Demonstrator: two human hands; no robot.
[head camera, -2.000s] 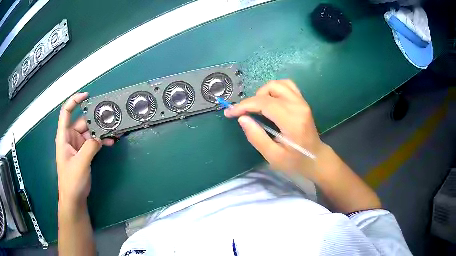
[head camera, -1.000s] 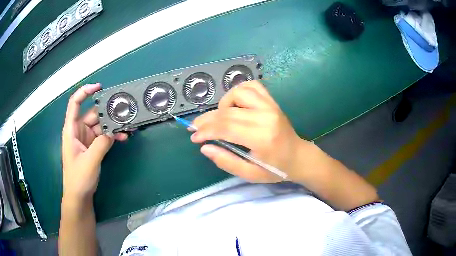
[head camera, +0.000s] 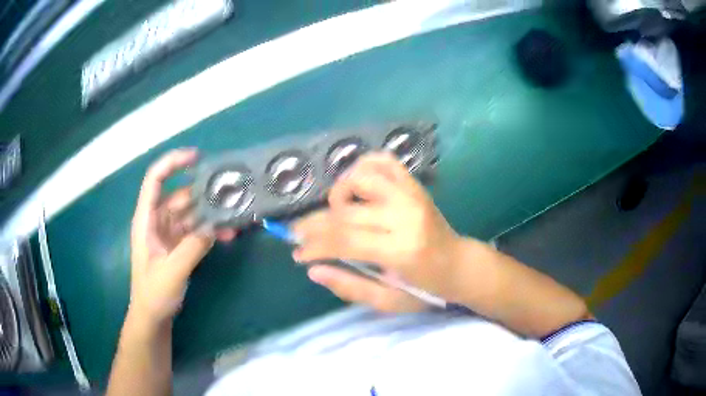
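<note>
A grey four-place fixture (head camera: 316, 166) with round silver drivers (head camera: 288, 176) is held over the green bench, tilted up to the right. My left hand (head camera: 174, 232) grips its left end, with fingers behind and thumb at the lower edge. My right hand (head camera: 379, 224) holds a pen-like tool (head camera: 277, 229) with a blue tip and clear shaft. The tip is near the fixture's lower long edge, below the gap between the two leftmost drivers. My right fingers cover part of the fixture's lower right side. The frame is blurred, so contact of the tip cannot be told.
Another fixture (head camera: 155, 48) lies on the green surface at upper left, beyond a white strip (head camera: 232, 89). Part of a third shows at the left edge. A black round pad (head camera: 542, 58) and a blue-white cap (head camera: 654, 81) lie at upper right. A fan (head camera: 19, 309) is at lower left.
The tool tip has moved left along the fixture's lower edge, from the right driver to near the left two. The view has shifted, so the fixture and hands appear further right and lower.
</note>
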